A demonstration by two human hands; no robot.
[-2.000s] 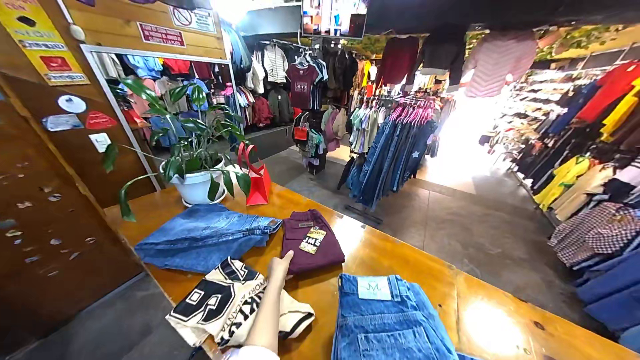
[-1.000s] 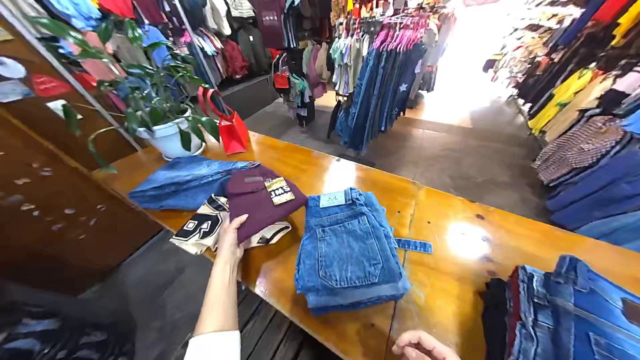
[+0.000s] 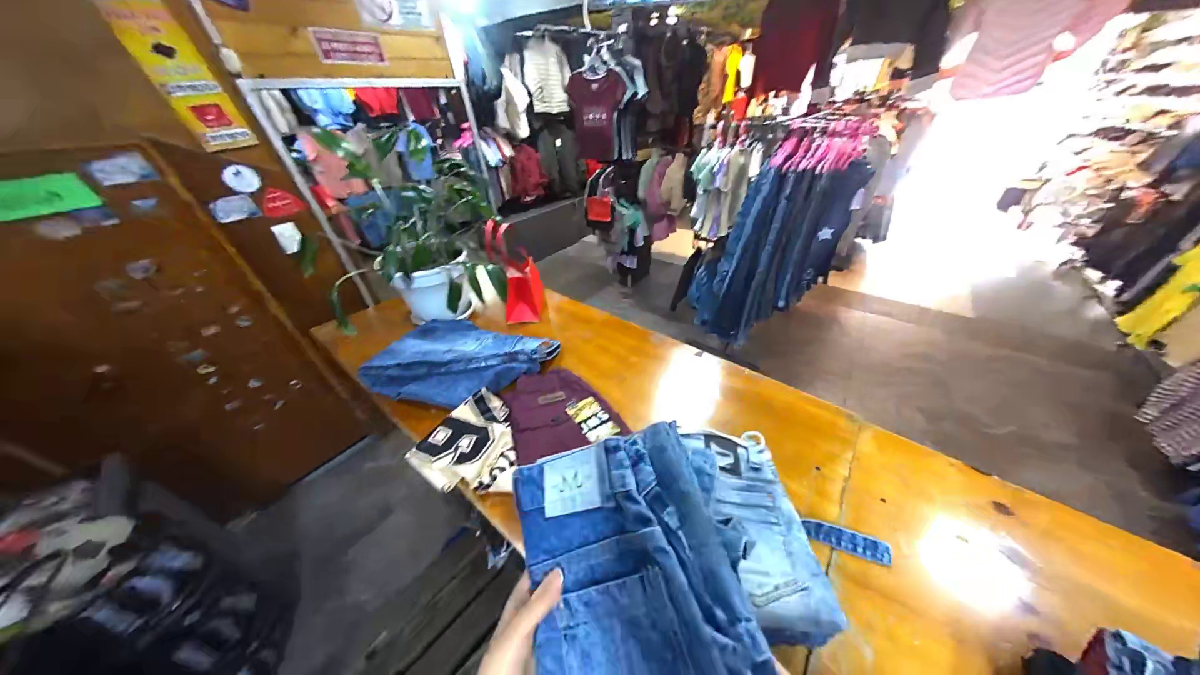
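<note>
My left hand grips the left edge of folded blue jeans, its thumb on top near the back pocket; a pale patch shows at their waistband. My right hand is hidden; only a sliver of skin may show under the jeans at the bottom edge. Partly behind the held jeans, lighter blue folded jeans lie on the wooden counter. A folded maroon garment with a yellow and black tag overlaps a cream and black printed garment. Another pair of blue jeans lies beyond them.
A denim strip lies on the counter right of the light jeans. More denim sits at the bottom right corner. A white plant pot and a red bag stand at the far end. Clothes racks stand beyond.
The blue jeans that lay on the counter are now held up in my left hand, and lighter jeans show behind them. My left hand has left the maroon garment.
</note>
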